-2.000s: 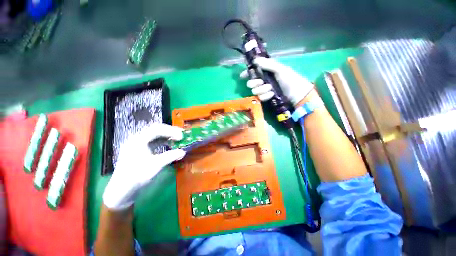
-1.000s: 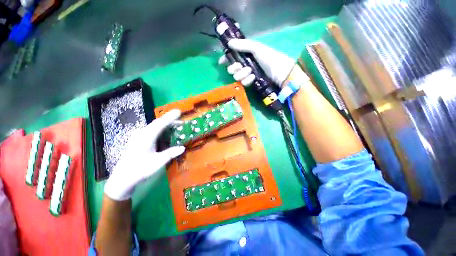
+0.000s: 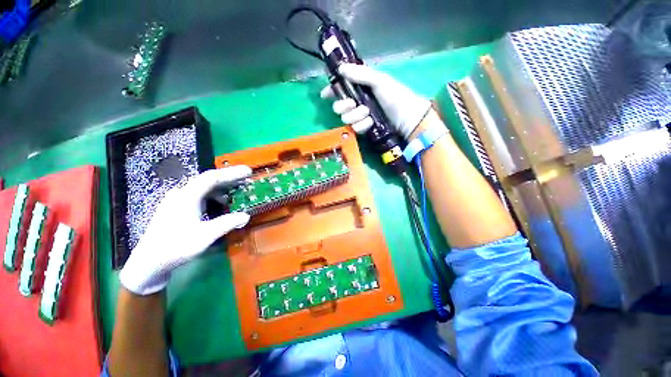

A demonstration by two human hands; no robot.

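My gloved left hand (image 3: 184,224) grips the left end of a board and heat sink assembly (image 3: 290,180) between thumb and fingers. Its green board faces up and its fins show along the near edge. It lies over the top recess of the orange jig (image 3: 239,283); whether it is fully seated I cannot tell. The middle recess holds no board. Another circuit board (image 3: 316,287) lies in the bottom recess. My gloved right hand (image 3: 379,99) holds the black electric screwdriver (image 3: 364,92) beyond the jig's upper right, its yellow ring near my wrist.
A black screw tray (image 3: 114,191) stands left of the jig. Three assemblies (image 3: 55,272) lie on the red mat (image 3: 81,324) at far left. A ridged heat sink stack (image 3: 588,88) with brown separator strips (image 3: 526,125) is at right. A circuit board (image 3: 143,59) lies on the dark surface beyond.
My left hand has lowered the assembly from a tilt above the jig to lie over the top recess. My right hand still holds the screwdriver. The camera view has shifted.
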